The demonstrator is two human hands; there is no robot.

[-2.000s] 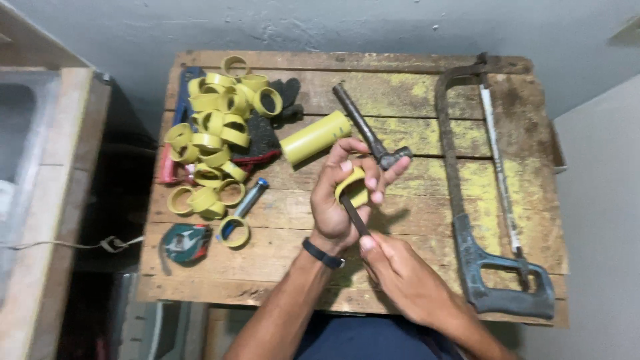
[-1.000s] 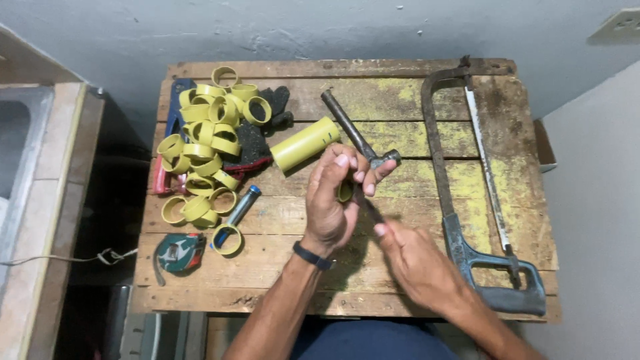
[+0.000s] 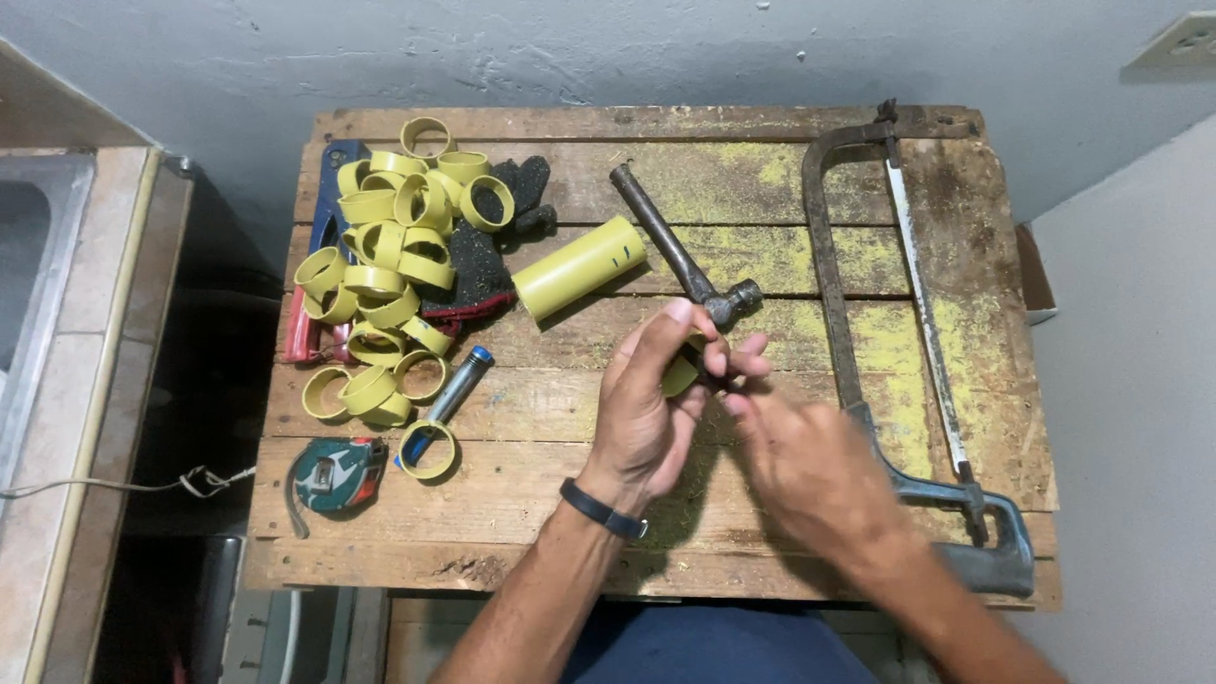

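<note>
My left hand [image 3: 651,408], with a dark band at its wrist, holds a yellow plastic pipe ring [image 3: 680,370] over the middle of the wooden table. My right hand [image 3: 807,465], slightly blurred, grips a dark narrow tool, mostly hidden between the hands at the ring; its kind cannot be told now. Just beyond the fingers lies a ball-peen hammer [image 3: 679,252]. Left of it rests a longer yellow pipe piece [image 3: 579,270] with dark marks. Many cut yellow rings [image 3: 375,283] are heaped at the left, some on a dark knit glove [image 3: 478,266].
A hacksaw [image 3: 833,285] lies along the right side of the wooden table [image 3: 532,475], amid yellow shavings. At the left are a tape measure [image 3: 334,475], a metal tube with blue ends [image 3: 458,385] and a blue-and-red tool [image 3: 328,209] partly under the rings. Walls stand behind and right.
The ring in my left hand showed its open end two seconds ago and is now largely covered by fingers. My right hand has come closer to my left, hiding most of the dark tool.
</note>
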